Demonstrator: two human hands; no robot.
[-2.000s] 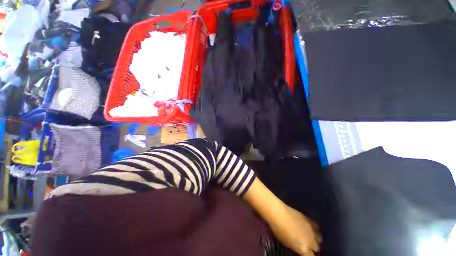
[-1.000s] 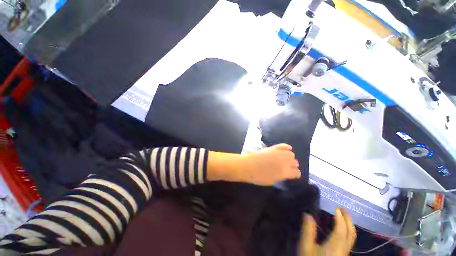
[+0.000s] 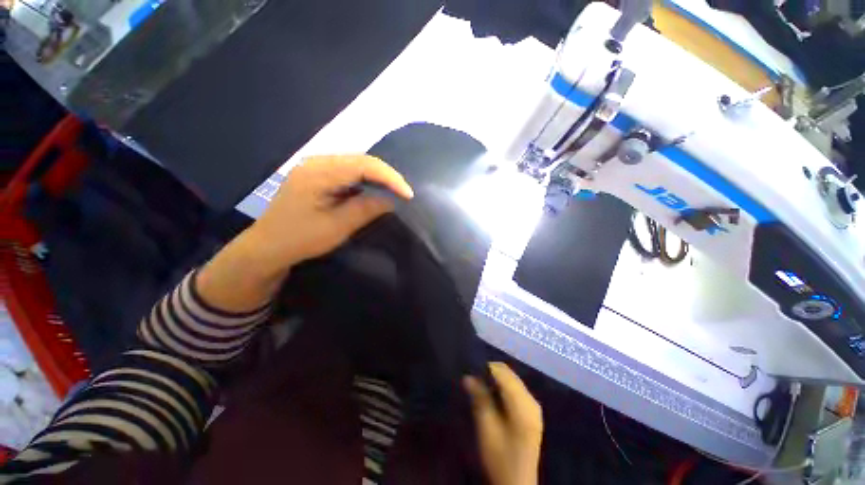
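A black cut panel (image 3: 379,313) hangs in front of me at the table's front edge, partly blurred. My left hand (image 3: 318,213) is shut on its upper edge. My right hand (image 3: 507,422) grips its lower right part. A panel with a rounded top (image 3: 432,147) shows behind it on the table, left of the needle. A small black piece (image 3: 574,260) lies right of the needle. The white sewing machine (image 3: 654,142) stands beyond, its needle area hidden by lamp glare.
A stack of black panels (image 3: 275,85) lies at the table's far left, partly on clear plastic. Scissors (image 3: 659,237) lie behind the small piece. Thread snips (image 3: 773,412) lie at the right end. The printed ruler (image 3: 607,355) runs along the front edge. A red crate (image 3: 38,313) stands left.
The view has shifted slightly. My left hand has moved left and up, from beside the small piece to the panel's upper edge. My right hand has moved left. The held panel is raised and spread between them.
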